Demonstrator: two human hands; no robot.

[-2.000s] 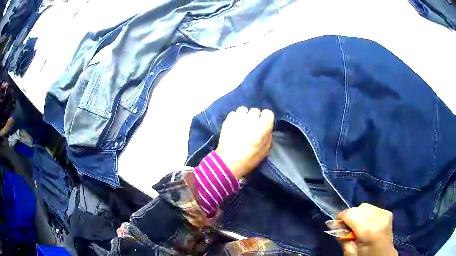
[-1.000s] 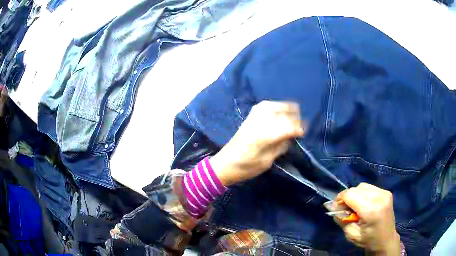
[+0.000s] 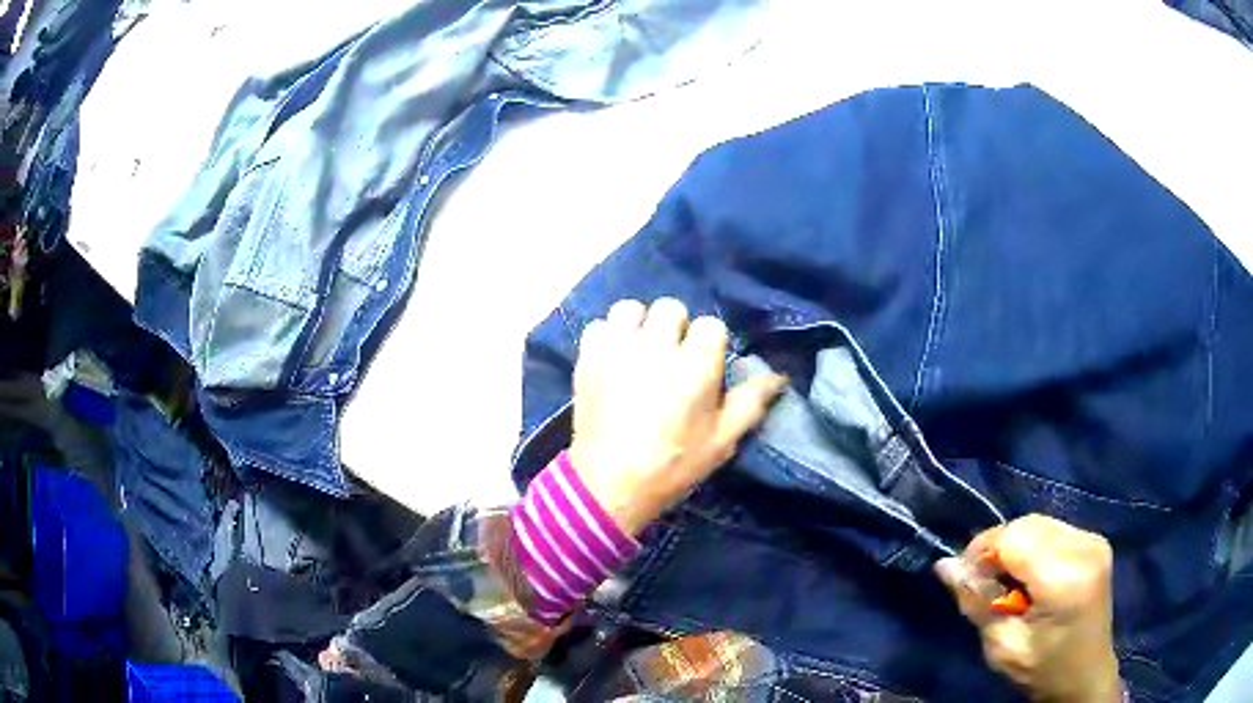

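A dark blue denim jacket point(image 3: 825, 206) lies spread in front of me, with pale stitching lines. An oval opening point(image 3: 859, 412) edged with a seam gapes in it and shows grey-blue inner fabric. My left hand point(image 3: 653, 405) grips the denim at the left end of the opening, thumb towards the inner fabric. My right hand point(image 3: 1044, 597) is closed around small snips point(image 3: 1013, 602) at the opening's lower right end, its fingertips at the fabric edge. Only a bit of the orange handle shows clearly; the blades are mostly hidden.
A lighter grey-blue denim jacket point(image 3: 289, 234) with a dark collar lies at the left on the white table point(image 3: 467, 275). Dark and blue garments point(image 3: 179, 467) are heaped below the table's left edge. A bright blue item point(image 3: 76, 549) is at the lower left.
My left hand moved right to mid-opening, then back left, and the opening now gapes wider with more inner fabric showing. My right hand stays at its lower right end with the snips.
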